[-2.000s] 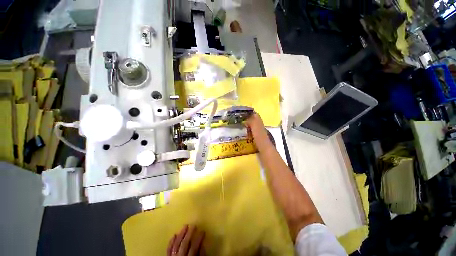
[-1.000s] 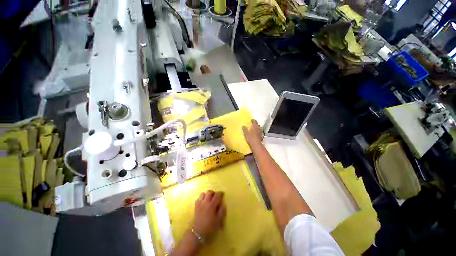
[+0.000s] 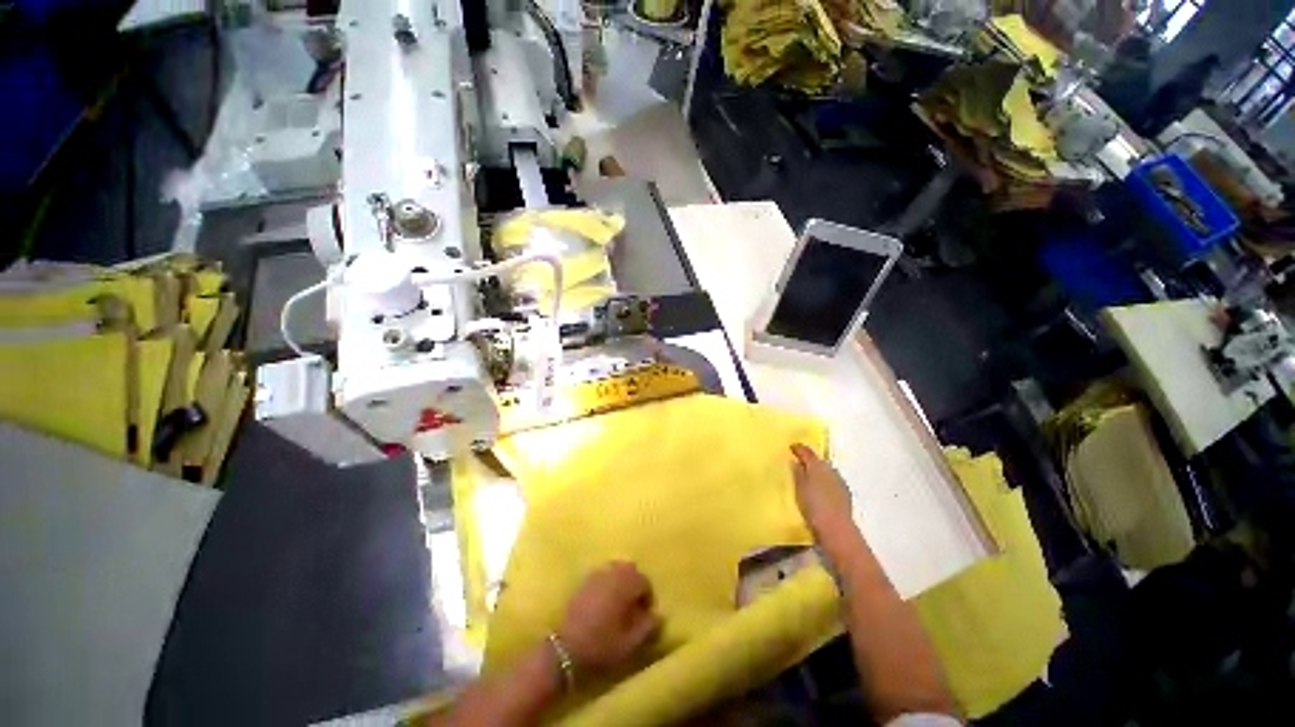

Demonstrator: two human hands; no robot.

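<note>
A large yellow garment panel lies in front of the machine, its near part folded or rolled toward me. My right hand grips the panel's right edge with thumb and fingers. My left hand lies on the near left part of the panel with its fingers curled; whether it pinches cloth I cannot tell. The yellow clamp bar with black handwriting runs across the panel's far edge. The silver clamp mechanism sits behind it. A white air tube hangs in front of the machine head.
Stacked yellow panels and a light grey sheet are at left. A tablet stands at right on the white table. More yellow panels hang at its right edge. Small yellow pieces in plastic lie behind the clamp.
My right hand has come back toward me from behind the clamp bar, bringing yellow cloth with it. The panel's near part is now folded. My left hand has stayed on the cloth.
</note>
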